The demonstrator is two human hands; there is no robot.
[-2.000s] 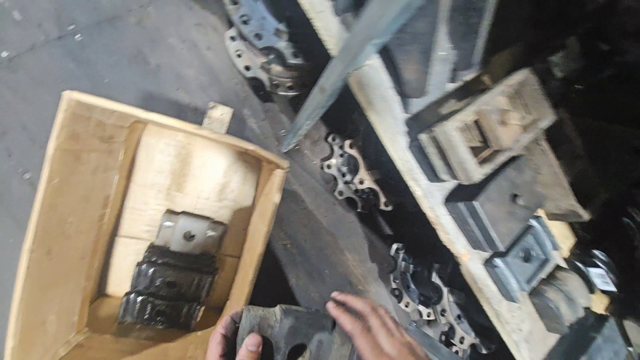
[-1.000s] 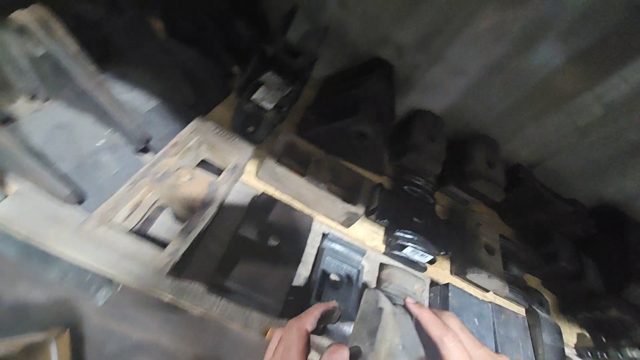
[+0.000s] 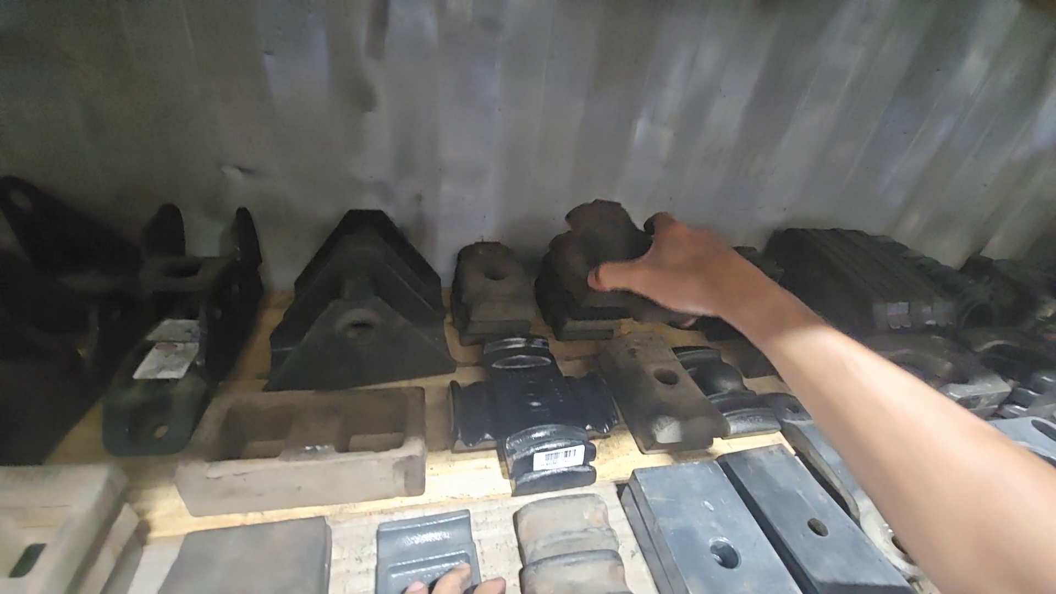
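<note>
My right hand (image 3: 672, 268) reaches to the back of the wooden shelf, its thumb and fingers around a dark cast metal part (image 3: 606, 235). That part is at the top of a stack of similar dark pieces (image 3: 577, 285), near the corrugated wall. Only the fingertips of my left hand (image 3: 454, 582) show, at the bottom edge, touching a grey ribbed metal block (image 3: 425, 540); whether they grip it is hidden. A black cast part with a barcode sticker (image 3: 536, 412) and a brown metal block with a hole (image 3: 660, 392) lie in front of the stack.
Corrugated metal sheeting (image 3: 495, 107) rises behind the shelf. Black triangular brackets (image 3: 359, 305) and a rectangular metal frame (image 3: 305, 487) are at left. Flat drilled steel blocks (image 3: 709, 528) lie at front right, with dark stacked plates (image 3: 858, 280) behind them.
The view has swung from the cardboard box to the shelf and wall. My hands, earlier both at a metal block, are now apart; the right one has reached to the dark stack.
</note>
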